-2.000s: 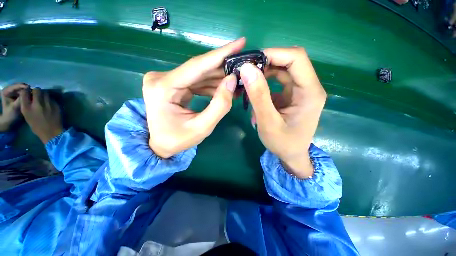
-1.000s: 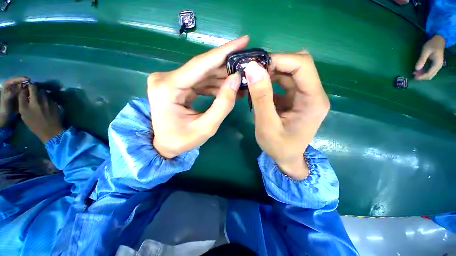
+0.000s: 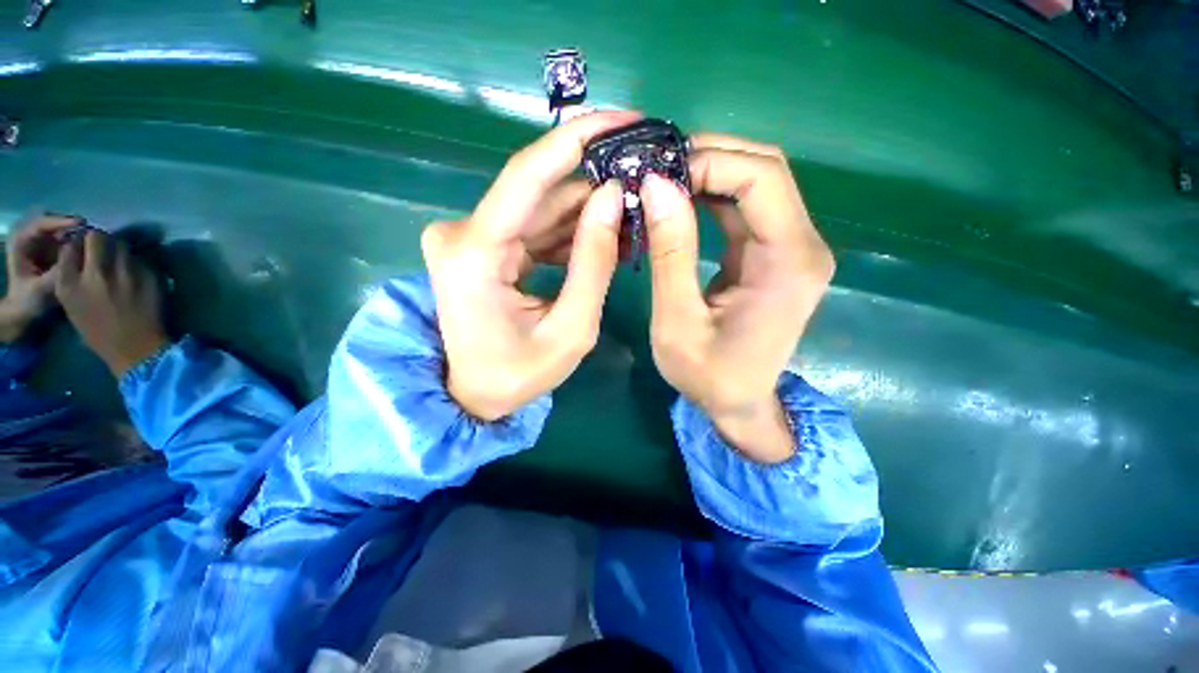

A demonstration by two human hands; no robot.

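A black rounded-square watch case is held up above the green surface, in the middle of the view. Fine silver and dark detail of a module shows inside it. A thin dark tail hangs down from its near side between my thumbs. My left hand grips its left side, thumb tip at the near edge. My right hand grips its right side, thumb tip on the near edge beside the other thumb. The fingertips behind the case are partly hidden.
A semi-finished unit with a short tail lies on the green belt just beyond my left hand. Another unit is at the right edge. Another person's hands hold a small dark piece at the left. Dark parts are at the far right.
The units on the belt have moved right. My right thumb has drawn back toward me, uncovering more of the case's inside. Another person's hand at the right has left the view.
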